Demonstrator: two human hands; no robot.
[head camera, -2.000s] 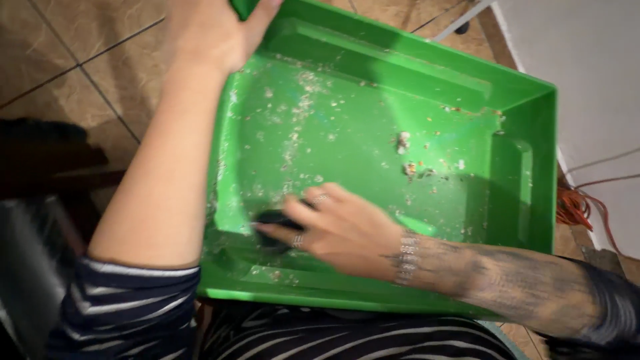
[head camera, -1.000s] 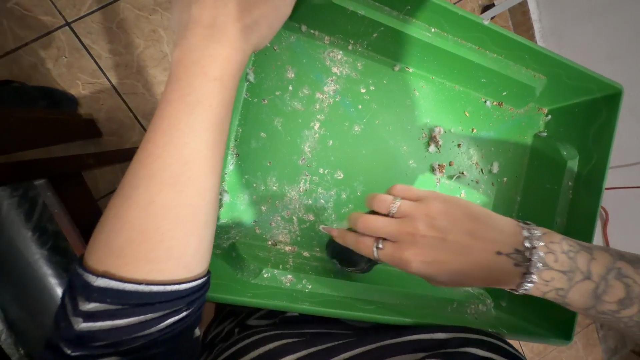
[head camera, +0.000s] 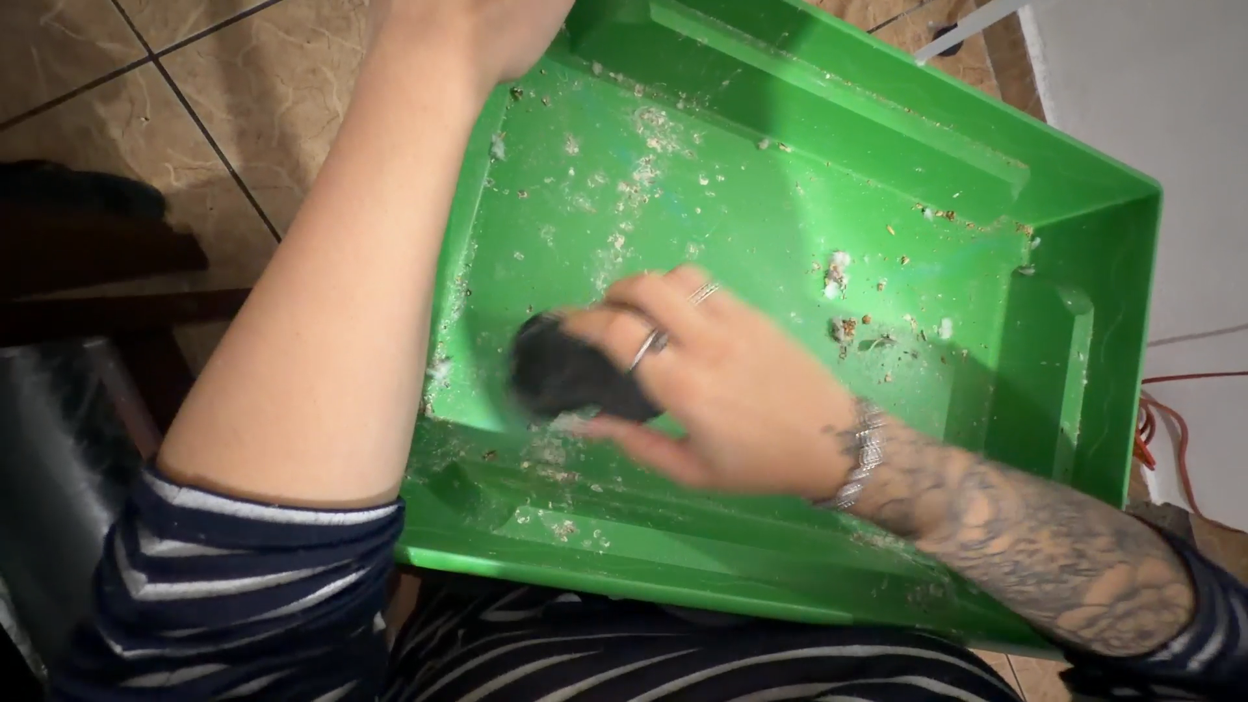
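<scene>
A green plastic tray (head camera: 741, 244) with raised walls lies tilted above my lap, its floor strewn with pale crumbs and small brown bits. My right hand (head camera: 702, 380), wearing rings, is shut on a dark, blurred object (head camera: 575, 375), perhaps a brush or scraper, down on the tray's floor near the left side. Small clumps of debris (head camera: 840, 302) lie right of that hand. At the top left, my left hand (head camera: 478, 34) is at the tray's upper left rim; its fingers are cut off by the frame edge, so its grip cannot be made out.
Brown floor tiles (head camera: 234, 107) show at the upper left. Dark wooden furniture parts (head camera: 97, 253) and a dark glossy surface (head camera: 49, 487) are on the left. A red cable (head camera: 1165, 429) hangs or lies by a pale surface (head camera: 1150, 127) at the right.
My right hand, with the dark object, has moved left over the tray's floor since one second ago. My left hand stays by the upper left rim.
</scene>
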